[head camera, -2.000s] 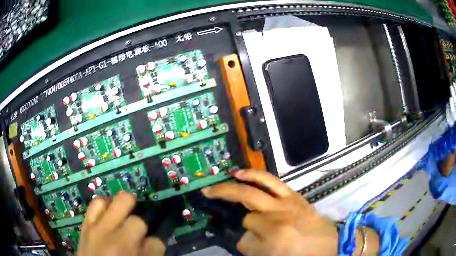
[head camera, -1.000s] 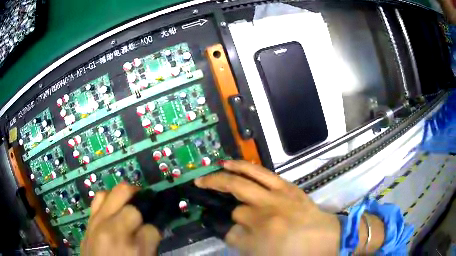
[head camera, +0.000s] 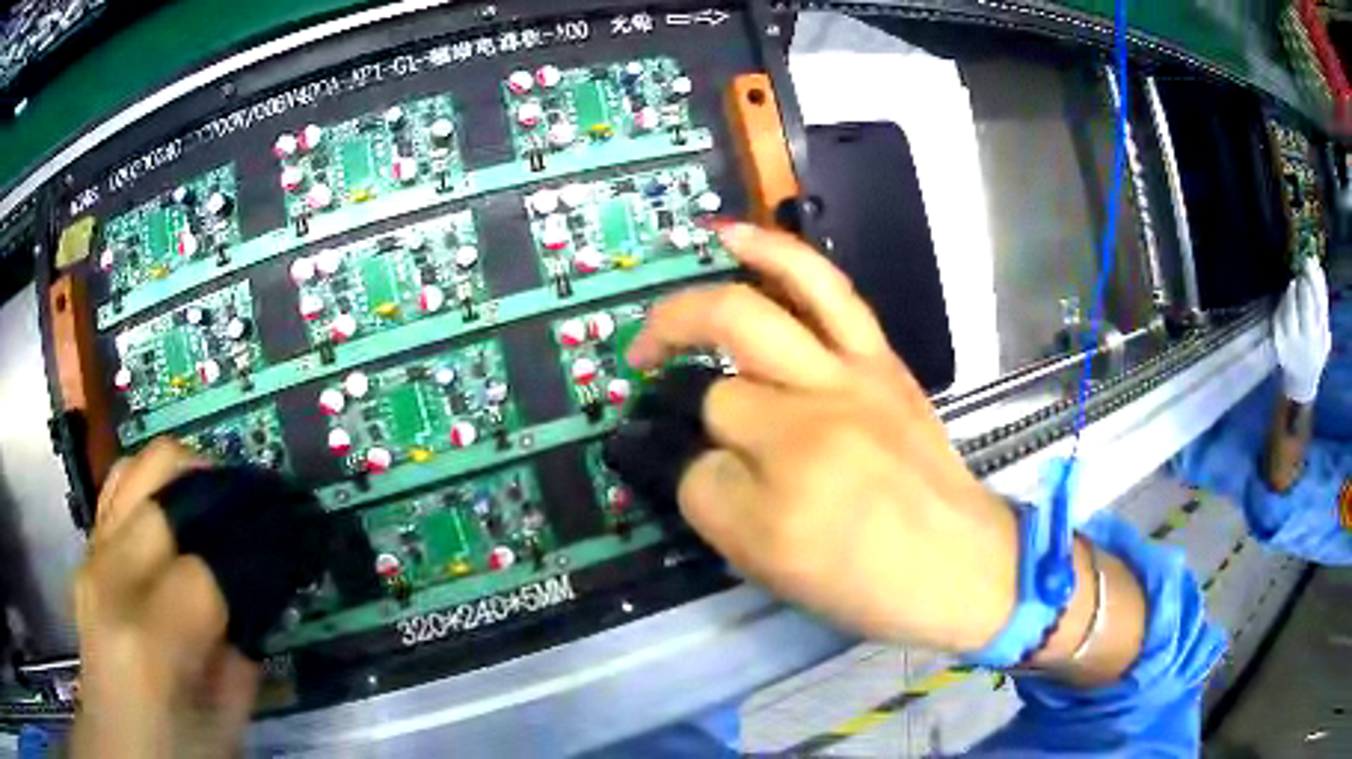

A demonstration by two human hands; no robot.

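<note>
The black pallet (head camera: 512,282) lies in front of me with rows of green circuit boards (head camera: 381,288) that carry round white-and-red capacitors. Pale green rails run between the rows. My left hand (head camera: 171,593), with black finger cots, is over the pallet's lower left corner, fingers bent; its fingertips are hidden, so I cannot tell if it holds anything. My right hand (head camera: 830,445) is over the right side, black cots on thumb and a finger, other fingers spread over the right-hand boards. Whether its covered fingertips hold a part is not clear.
A black phone-like slab (head camera: 885,252) lies on a white sheet right of the pallet. Conveyor rails (head camera: 1068,383) run along the right. A blue cord (head camera: 1105,252) rises from my right wrist strap. Another person's white-gloved hand (head camera: 1302,334) and blue sleeve are at the far right.
The pallet sits higher in the picture and its lower edge lettering now shows. My left hand has moved left to the lower left boards. My right hand is higher and apart from it.
</note>
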